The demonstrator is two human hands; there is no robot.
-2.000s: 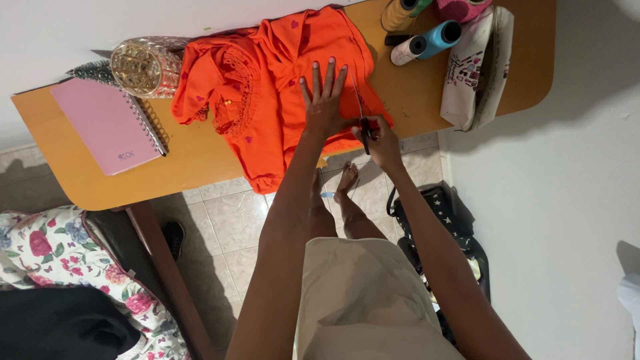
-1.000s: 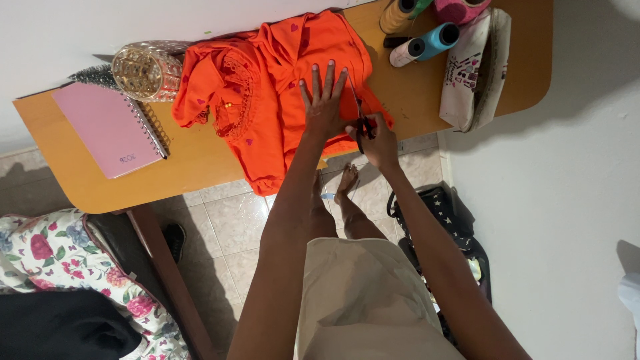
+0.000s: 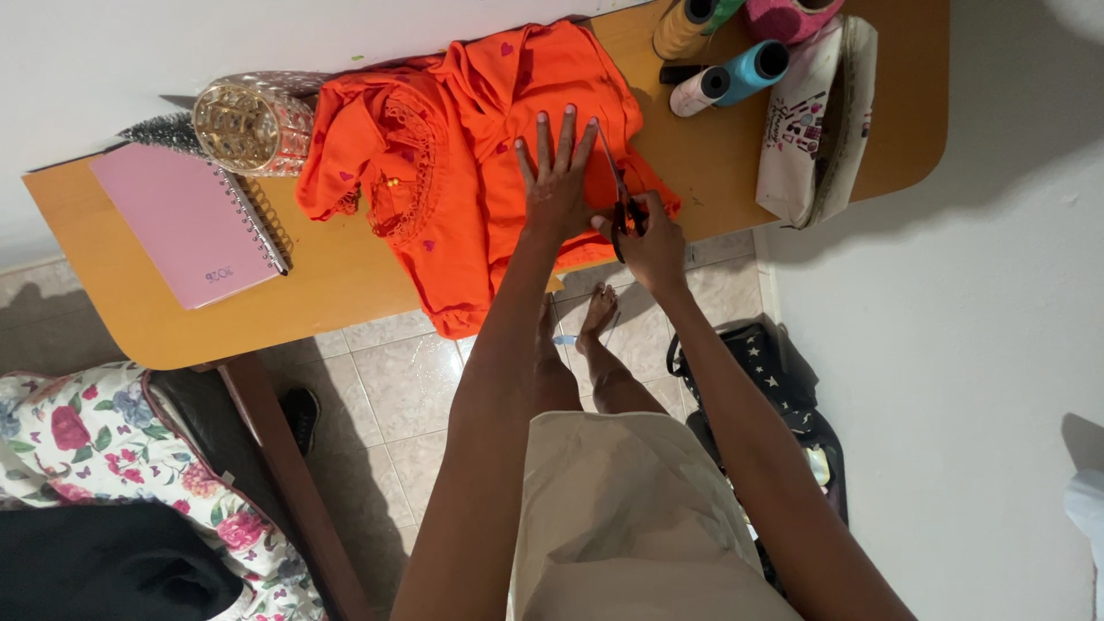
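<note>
An orange garment [image 3: 466, 138] with small hearts and a lace-edged neckline lies spread and partly folded on the wooden table [image 3: 345, 293], its lower part hanging over the near edge. My left hand [image 3: 556, 185] rests flat on the cloth, fingers spread, holding nothing. Black-handled scissors [image 3: 623, 207] are in my right hand [image 3: 654, 246], at the right part of the garment. Their blades lie over the cloth and point away from me, the tips near my left index finger. Whether cloth is between the blades I cannot tell.
A pink spiral notebook [image 3: 190, 228], a textured glass [image 3: 246, 129] and a small artificial tree [image 3: 164, 132] stand left. Thread cones [image 3: 742, 73] and a fabric pouch [image 3: 815, 129] are right. Below are a black star-patterned bag [image 3: 759, 362] and floral fabric [image 3: 112, 448].
My right hand has shifted slightly with the scissors, whose handles look more spread than two seconds ago. My left hand stays flat on the garment.
</note>
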